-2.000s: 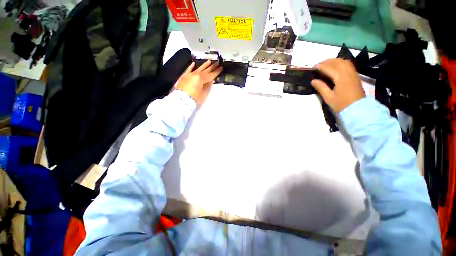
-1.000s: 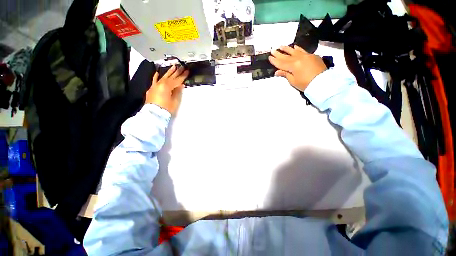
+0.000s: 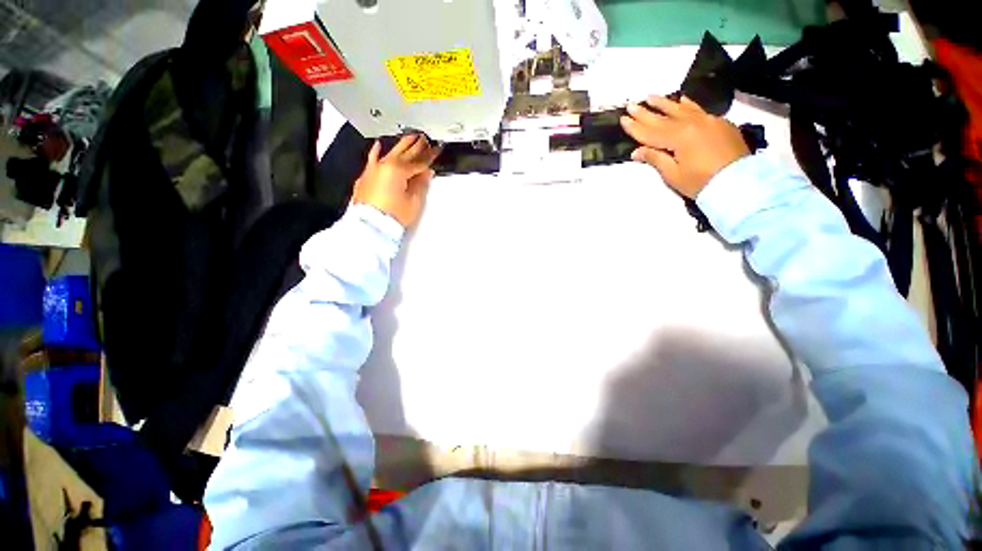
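Observation:
A dark camouflage shoulder strap lies crosswise under the head of the pattern sewing machine, with the pale feed plate over its middle. A narrow black webbing strap lies along its right part. My left hand rests on the strap's left part beside the machine head, fingers bent; its fingertips are partly hidden. My right hand lies on the strap's right part, fingers pressing it down. The strap's ends are partly covered by my hands.
Dark camouflage and black shoulder straps hang at the left table edge. Blue crates stand beyond them. A black webbing bundle with triangular tabs lies at the right, near orange cloth. Green surface lies behind.
The camera view has shifted and turned. Compared with two seconds ago, my right hand is closer to the feed plate and lies flatter on the strap. My left hand stays beside the machine head.

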